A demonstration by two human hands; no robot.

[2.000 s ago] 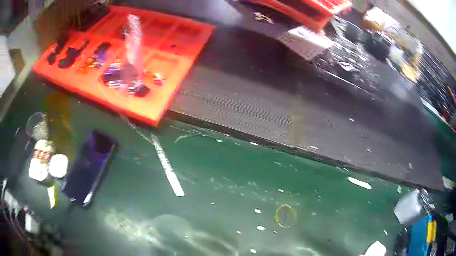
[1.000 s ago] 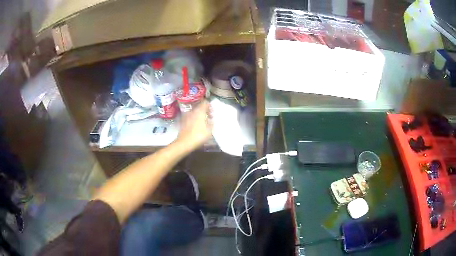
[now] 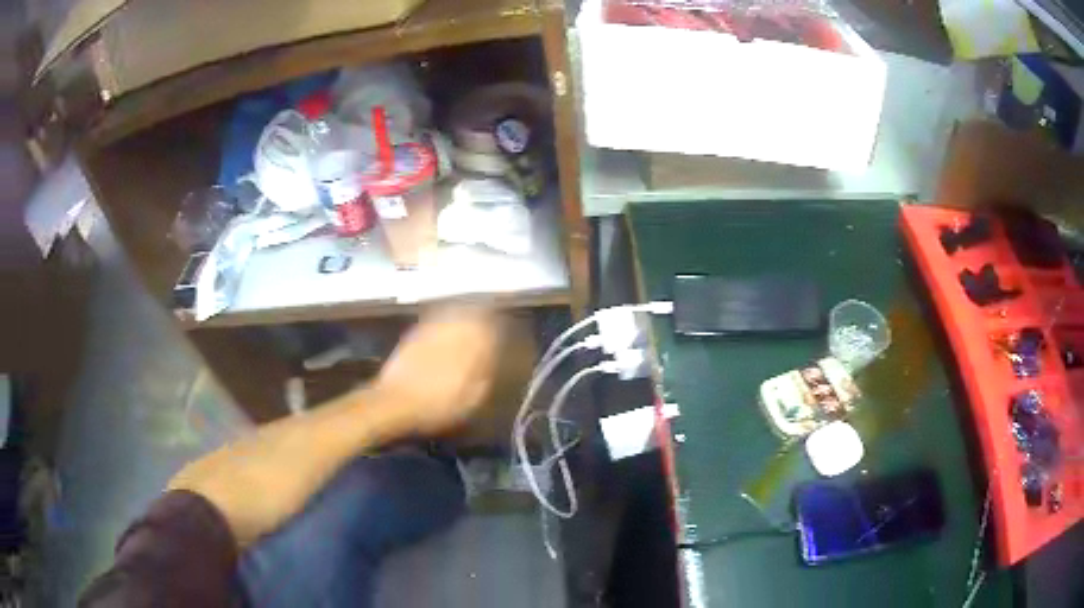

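My left hand (image 3: 440,368) is blurred, just below and in front of the front edge of a wooden shelf (image 3: 357,311). Its fingers are too smeared to tell whether they hold anything. On the shelf stand a cup with a red lid and red straw (image 3: 402,202) and a bottle with a red-white label (image 3: 345,202). White crumpled paper or a wrapper (image 3: 487,220) lies right of the cup. A clear plastic bag (image 3: 283,160) and a round brownish roll (image 3: 493,125) are behind. My right hand is not in view.
On the green bench (image 3: 761,244) at right are a black power bank (image 3: 747,305), clear cup (image 3: 858,334), cream tin (image 3: 808,398), white case (image 3: 834,449), smartphone (image 3: 868,518) and orange-red tray (image 3: 951,309). White cables (image 3: 535,434) hang at its left edge.
My left hand has moved from beside the red-lidded cup down and back, out of the shelf. The white paper now shows apart from the hand. The view has shifted slightly.
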